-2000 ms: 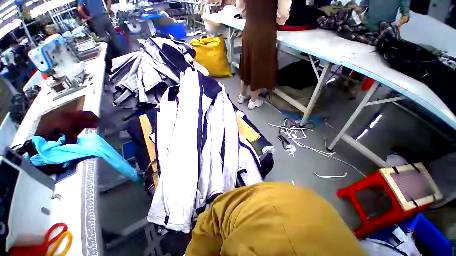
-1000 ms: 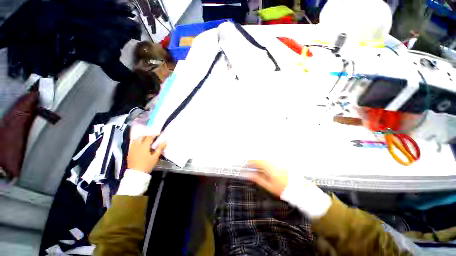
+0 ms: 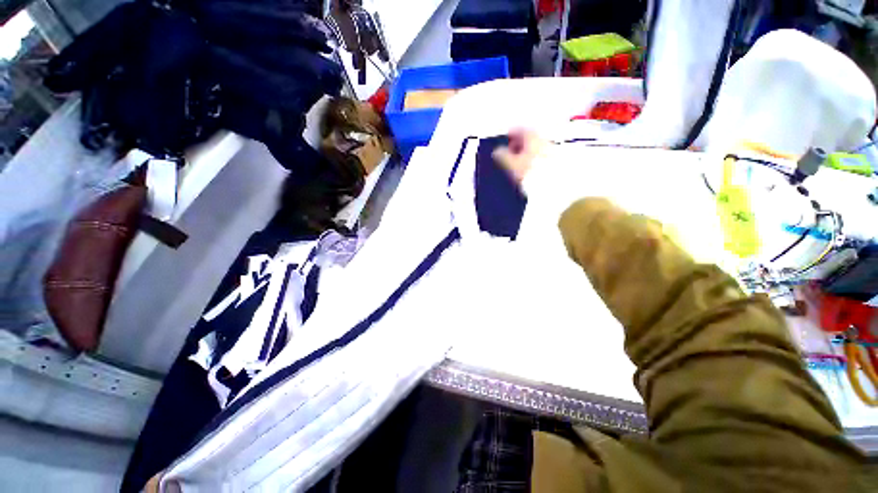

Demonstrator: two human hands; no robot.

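A long white striped garment panel [image 3: 318, 404] with a navy band runs from the white table to the lower left, past the table's front edge. A dark navy piece [image 3: 499, 197] lies at its upper part on the table. My right hand [image 3: 518, 157] is blurred at this piece's top right edge; its grip is unclear. My left hand [image 3: 162, 483] shows only as fingertips at the panel's lower left end, cut off by the picture's edge, holding that end off the table.
A blue tray [image 3: 408, 125] stands behind the table's left end. Cut strips [image 3: 274, 313] lie on dark fabric at left, near a brown pouch [image 3: 96, 270]. Orange-handled scissors [image 3: 860, 371] lie at far right. A white cover [image 3: 799, 101] and another white-and-navy panel [image 3: 679, 72] are behind.
My right hand has moved from the table's front edge up to the dark piece. My left hand has moved to the lower left with the panel's end, stretching it past the table.
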